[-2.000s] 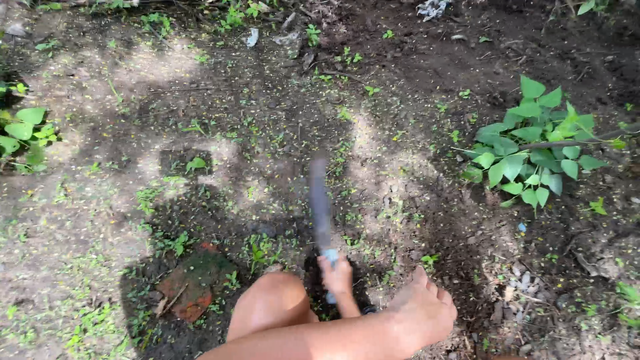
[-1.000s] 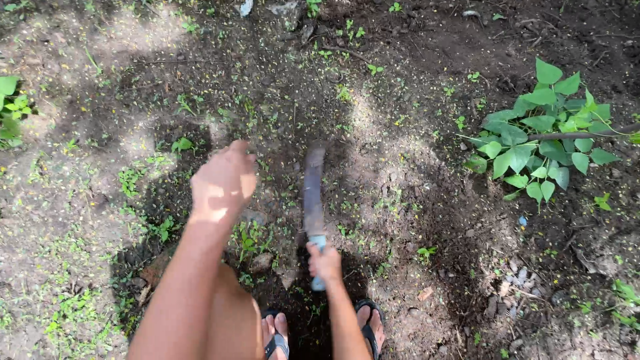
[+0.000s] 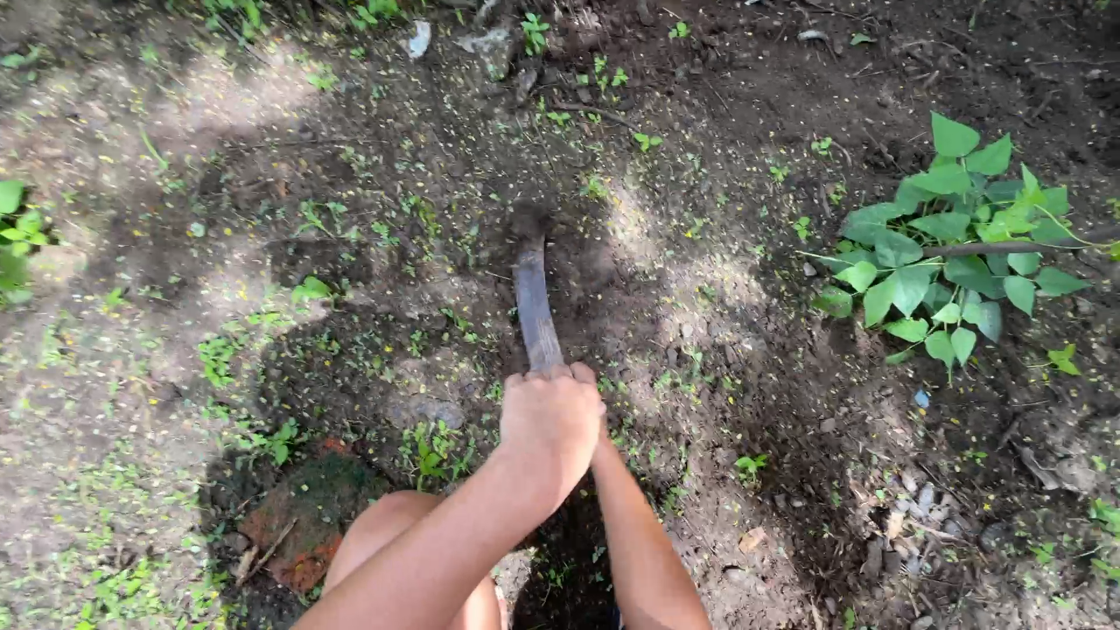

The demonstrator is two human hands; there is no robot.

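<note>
A machete with a worn metal blade [image 3: 535, 306] points away from me, its tip at or in loosened dark soil [image 3: 530, 219]. Both of my hands are wrapped around its handle, which they hide. My left hand [image 3: 551, 416] lies on top and covers most of my right hand [image 3: 597, 402], of which only a part shows at the right side. The blade comes out just beyond my knuckles.
A leafy green branch [image 3: 954, 245] lies on the ground at the right. Near my bent knee [image 3: 394, 525] is a mossy reddish slab [image 3: 306, 512] with a stick on it. Small stones [image 3: 923, 516] lie at lower right; small weeds [image 3: 216, 359] dot the soil.
My left hand, held apart in the air one second ago, has come over to the machete handle beside my right hand. The blade tip now meets the soil.
</note>
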